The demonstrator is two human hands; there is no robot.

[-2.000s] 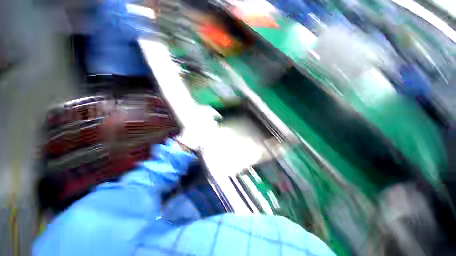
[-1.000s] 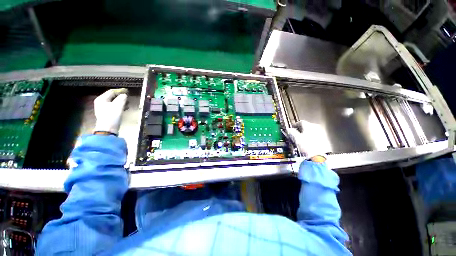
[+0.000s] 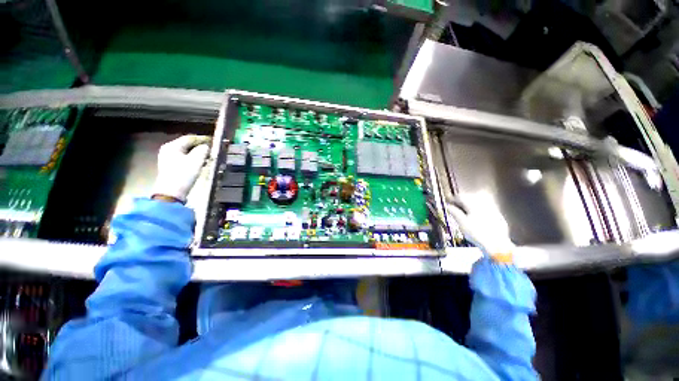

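Observation:
A green circuit board point(image 3: 320, 160) lies in a pale-rimmed carrier frame point(image 3: 327, 252) across the conveyor rails in front of me. It bears grey blocks, a round red and blue toroid point(image 3: 282, 189) and an orange strip at its near right edge. My left hand point(image 3: 181, 168), in a white glove, is at the frame's left edge with its fingers curled against the rim. My right hand point(image 3: 477, 225), also gloved in white, is at the frame's lower right edge, its fingertips on the rim.
Another green board point(image 3: 30, 164) lies on the conveyor at the far left. The near conveyor rail point(image 3: 536, 257) runs along my front. Shiny plate and crosswise bars lie to the right. Dark trays with reddish parts point(image 3: 31, 327) show at the lower left. A green surface point(image 3: 246, 71) is beyond the line.
The blurred view from earlier has turned to the conveyor. Since one second ago, my left hand has come to the frame's left rim. My right hand stays at the right rim.

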